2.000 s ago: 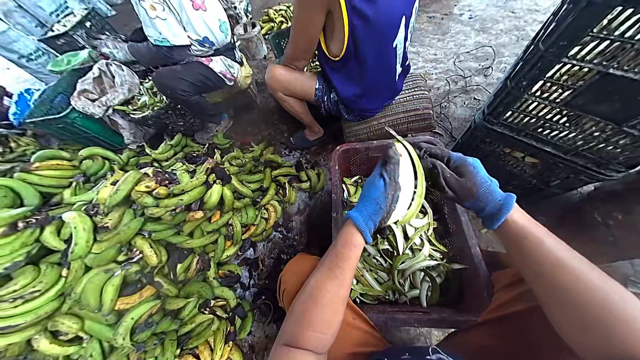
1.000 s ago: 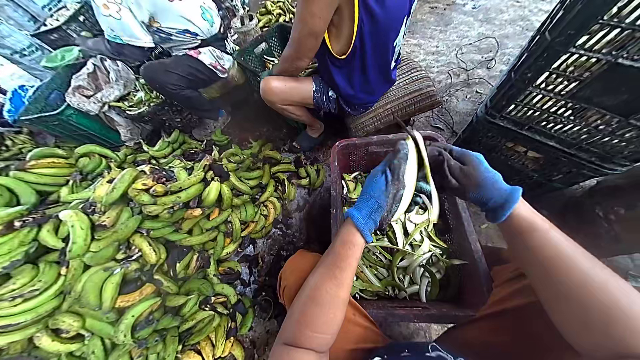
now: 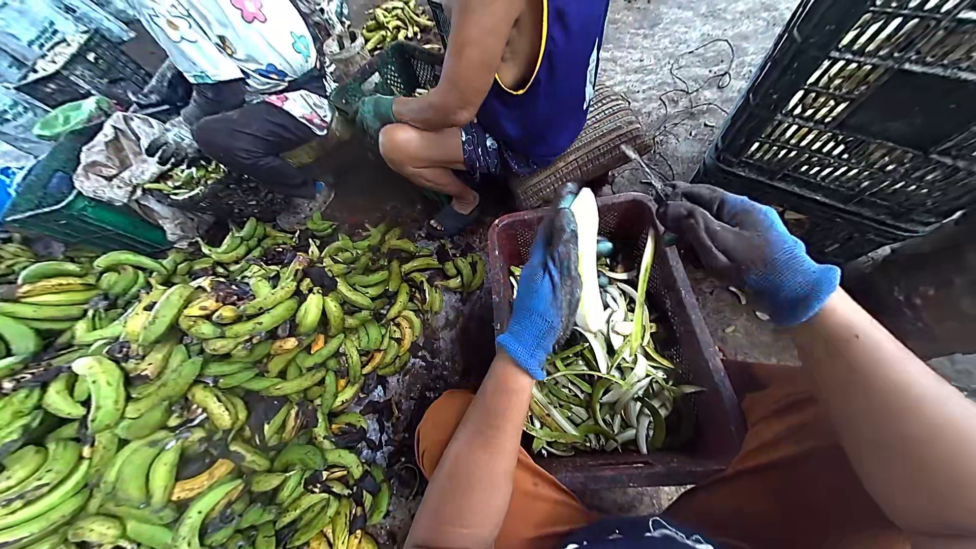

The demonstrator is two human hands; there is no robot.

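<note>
My left hand [image 3: 550, 282], in a blue knit glove with a dark coated palm, holds a pale peeled plantain [image 3: 587, 255] upright over a dark red plastic crate [image 3: 705, 366]. My right hand [image 3: 736, 236], gloved alike, grips a small knife [image 3: 644, 169] whose tip points up and left, a short way right of the plantain. Green and white plantain peels [image 3: 610, 389] fill the lower part of the crate between my knees. A long green peel strip [image 3: 643, 293] stands between my hands, its upper end near the right glove.
Green and yellowing plantains [image 3: 267, 328] cover the ground at left. Two people squat ahead, one in a blue tank top [image 3: 560, 84]. Black crates [image 3: 862, 114] with pale contents are stacked at right. A green crate [image 3: 84, 217] stands at far left, and a woven sack [image 3: 587, 145] lies beyond my crate.
My right hand has moved away from the plantain to the right, with the knife now visible. The green skin strip seen beside the plantain earlier has come away from it.
</note>
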